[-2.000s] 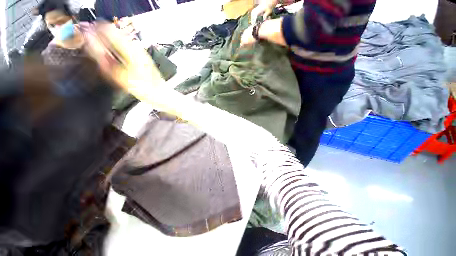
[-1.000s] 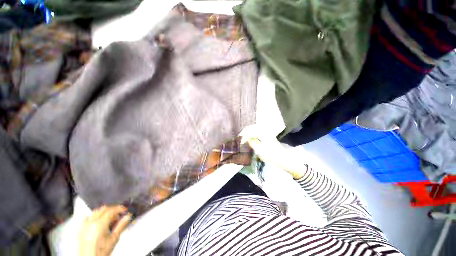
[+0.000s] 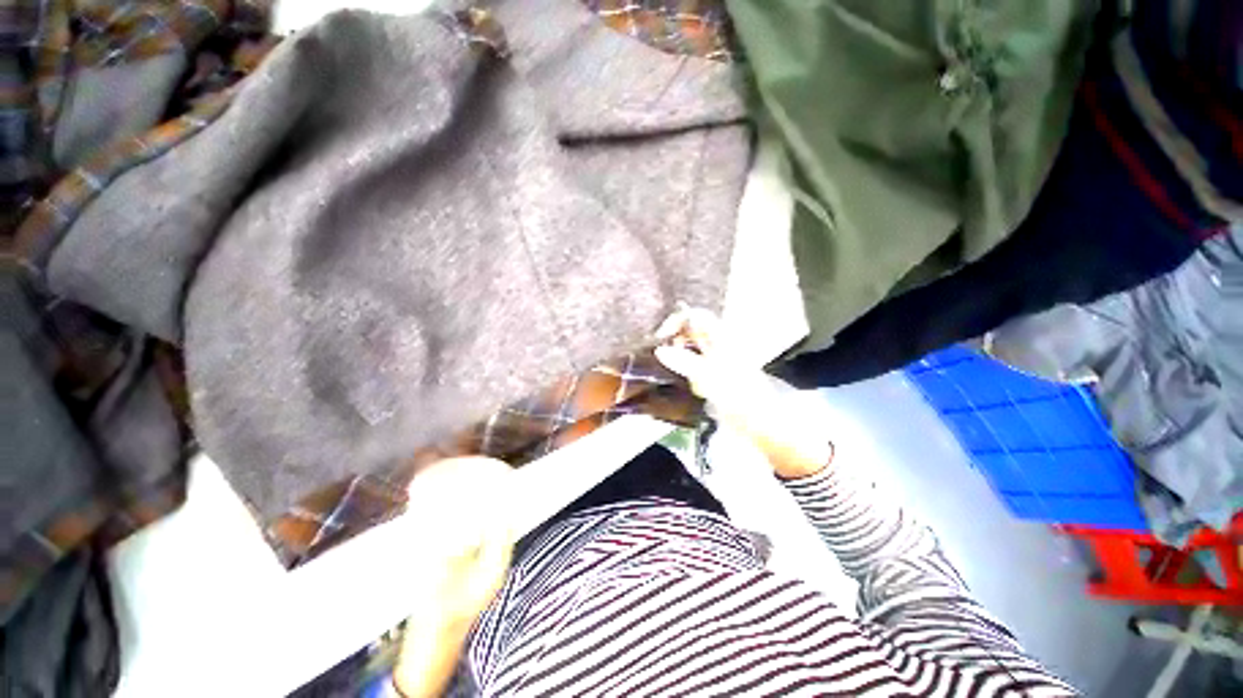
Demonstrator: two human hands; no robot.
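A grey heathered garment (image 3: pixel 368 300) lies spread in front of me. A brown-orange plaid strip (image 3: pixel 586 396) runs along its near edge. My right hand (image 3: pixel 693 357) pinches the right end of this plaid edge between its fingertips. My left hand (image 3: pixel 461 539) is at the plaid edge near the middle. It is overexposed, and its fingers cannot be made out well. No tool can be made out in either hand.
A white table edge (image 3: pixel 341 593) shows below the garment. Grey and plaid garments (image 3: pixel 130 409) lie at the left. An olive-green garment (image 3: pixel 886 177) hangs beside a person in dark clothing. At right are a blue crate (image 3: pixel 1029 443), grey cloth and a red stool (image 3: pixel 1172 566).
My left hand has moved right and up, from the table's lower left onto the plaid edge. My right hand stays at the edge's right end. The view has shifted, and the garment's left corner now shows.
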